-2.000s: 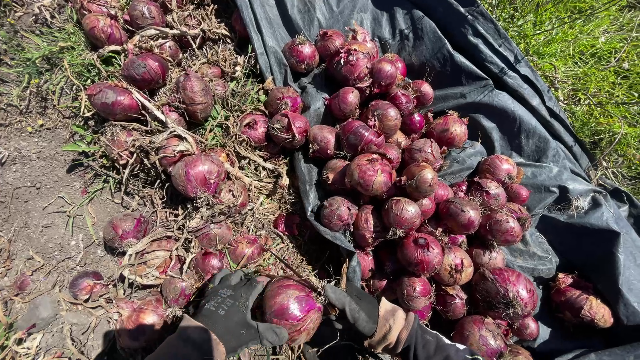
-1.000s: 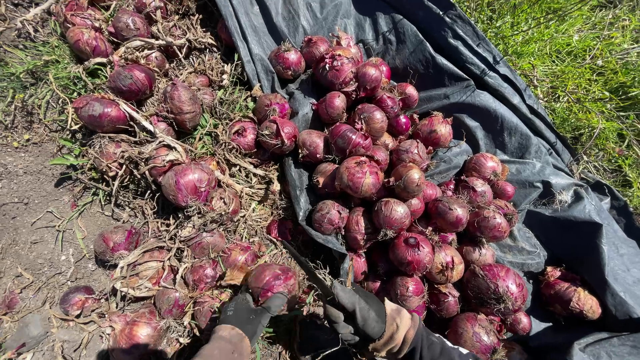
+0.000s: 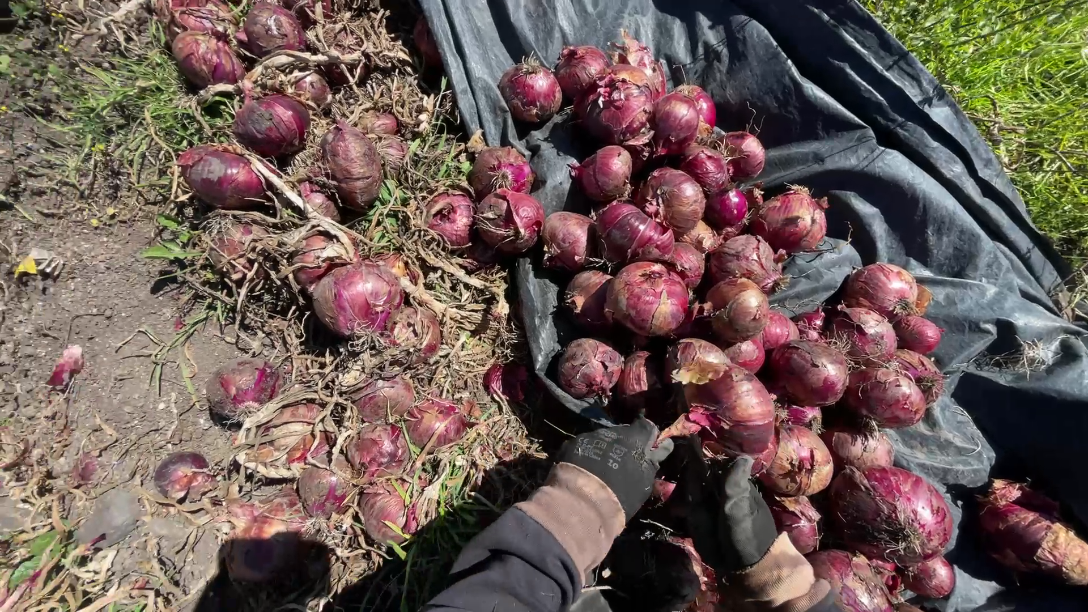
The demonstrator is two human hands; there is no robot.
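Both my hands wear dark grey work gloves at the lower edge of the onion heap. My left hand [image 3: 620, 463] has its fingers closed around the dry neck of a red onion [image 3: 735, 408], which lies tilted over the pile. My right hand [image 3: 735, 501] is just right of it, below that onion, with its thumb up; its fingers are in shadow, and whether it holds anything cannot be seen. The heap of red onions [image 3: 650, 297] rests on a black plastic sheet [image 3: 892, 161].
On the left, more red onions [image 3: 357, 297] with dried tops lie on straw, weeds and bare soil [image 3: 93, 306]. A long red onion [image 3: 1028, 531] sits apart on the sheet at the lower right. Grass [image 3: 1020, 93] borders the sheet at the upper right.
My left hand has moved right, from the onion on the straw side to the heap's lower edge. The dark, thin object seen by my right hand a second ago no longer shows clearly.
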